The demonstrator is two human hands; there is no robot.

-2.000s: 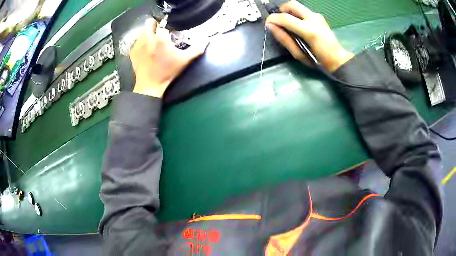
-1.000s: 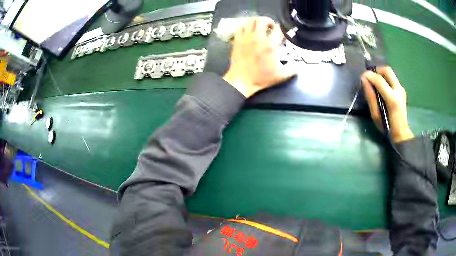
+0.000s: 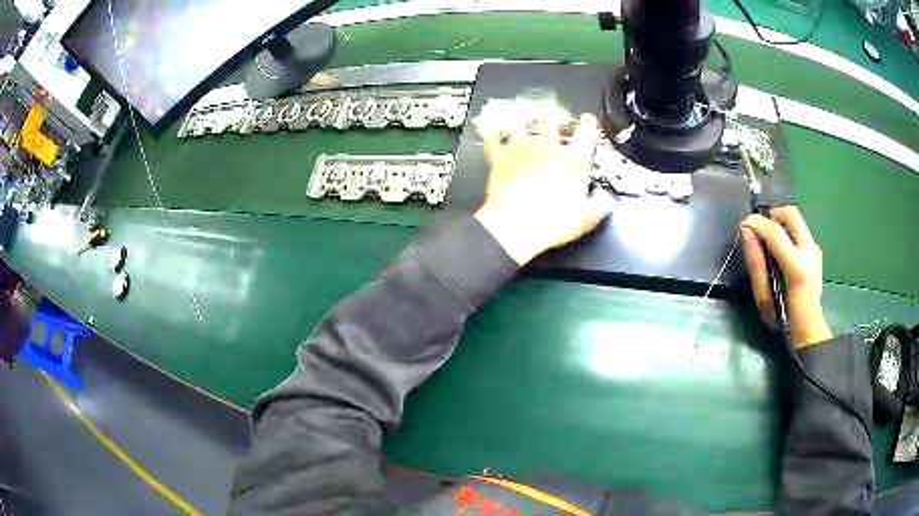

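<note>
A silver cast part (image 3: 645, 182) lies on the black work plate (image 3: 564, 250), partly under the microscope head (image 3: 667, 131). My left hand (image 3: 539, 186) lies over the part's left end and holds it there, hiding that end. My right hand (image 3: 784, 264) holds a slim dark corded hand tool (image 3: 774, 287), its pale tip pointing away from me, right of the microscope and apart from the part. The tip is beside a crinkled silvery pile (image 3: 751, 146). Another crinkled pale patch (image 3: 519, 104) lies beyond my left fingers.
Cast parts lie on the green mat left of the plate: a long row (image 3: 333, 111) and a shorter one (image 3: 381, 179). A monitor (image 3: 191, 45) stands behind them. Two small discs (image 3: 120, 272) lie at left. A black ringed item (image 3: 891, 368) is at the right edge.
My view has swung left, so the plate and both hands sit further right and lower. My right hand and the tool have moved away from the part. My left hand stays on it.
</note>
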